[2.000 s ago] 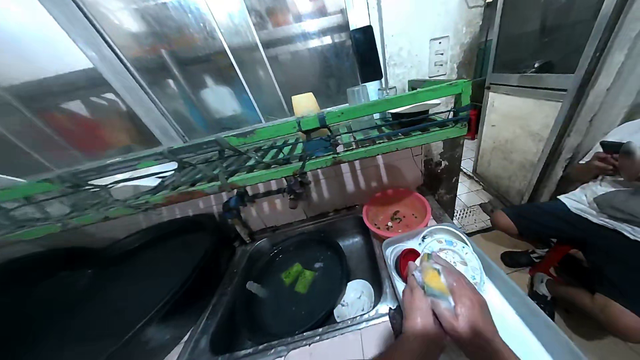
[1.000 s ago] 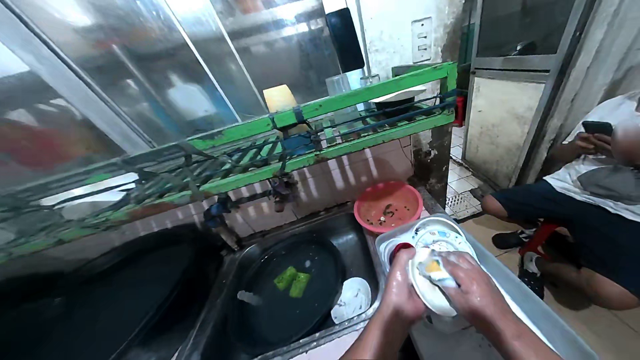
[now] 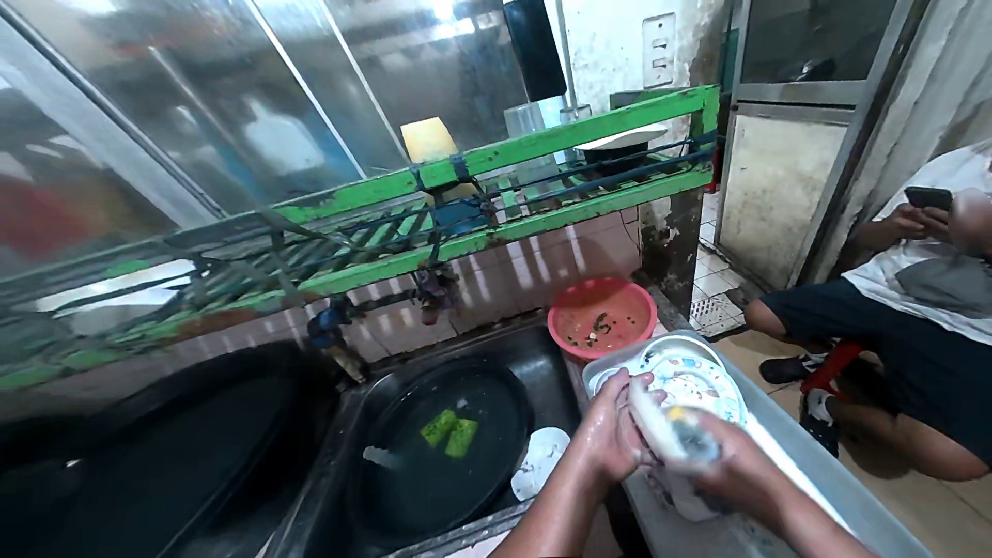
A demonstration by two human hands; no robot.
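Note:
My left hand (image 3: 616, 426) grips a white dish (image 3: 659, 426), tilted on its edge, by its left side. My right hand (image 3: 725, 457) presses a blurred scrubber with a yellow part (image 3: 694, 435) against the dish. Just beyond them, a patterned plate (image 3: 686, 380) lies in a light-coloured tray (image 3: 783, 457). In the sink at the left, a round black basin (image 3: 434, 496) holds water and green sponge-like pieces (image 3: 461, 438). Beside the basin rests a white dish (image 3: 540, 463). The exact shape of the dish in my hands is partly hidden by my fingers.
A red plastic basin (image 3: 603, 318) with food scraps stands behind the tray. Taps (image 3: 329, 329) are on the tiled wall below a green rack (image 3: 496, 232). A large black basin (image 3: 155, 442) fills the left. On the right a seated person (image 3: 922, 310) holds a phone.
The held dish has been tipped up onto its edge, where one second ago its face showed more. My right hand has moved along it with the scrubber. The red item near my left hand is no longer visible.

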